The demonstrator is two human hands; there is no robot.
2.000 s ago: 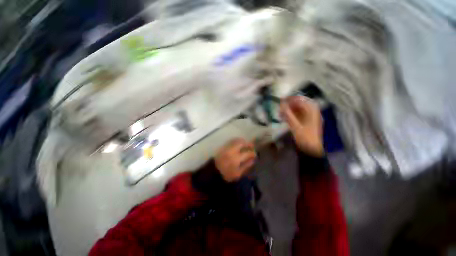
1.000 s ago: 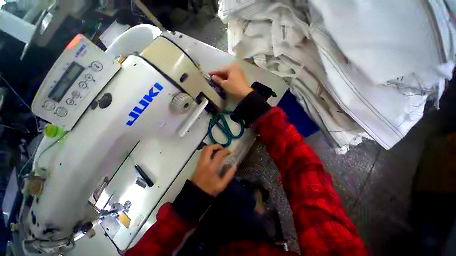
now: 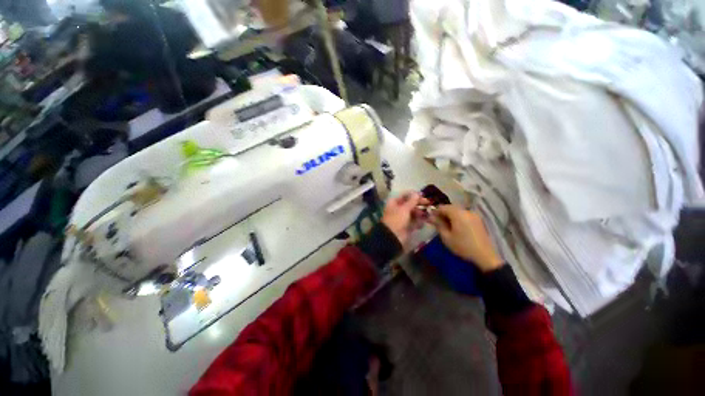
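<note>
My left hand (image 3: 403,217) and my right hand (image 3: 467,235) meet at the table's right end, fingertips close together. Something very small may be between them, but blur hides it. The black switch box (image 3: 435,194) sits just behind my fingertips. The dark green scissors handles (image 3: 365,223) lie left of my left hand, partly covered by it. The white JUKI machine (image 3: 255,182) stands to the left. Its bright needle plate area (image 3: 224,282) holds no cloth that I can see.
A large white cloth heap (image 3: 564,147) hangs at the right, beside my right hand. A short black tool (image 3: 256,248) lies on the machine bed. A blue thing (image 3: 452,267) is below my hands. Dark bundles (image 3: 27,298) are at the far left.
My left hand has moved right from beside the scissors. My right hand has left the handwheel end and come to meet it by the switch box. The view has shifted.
</note>
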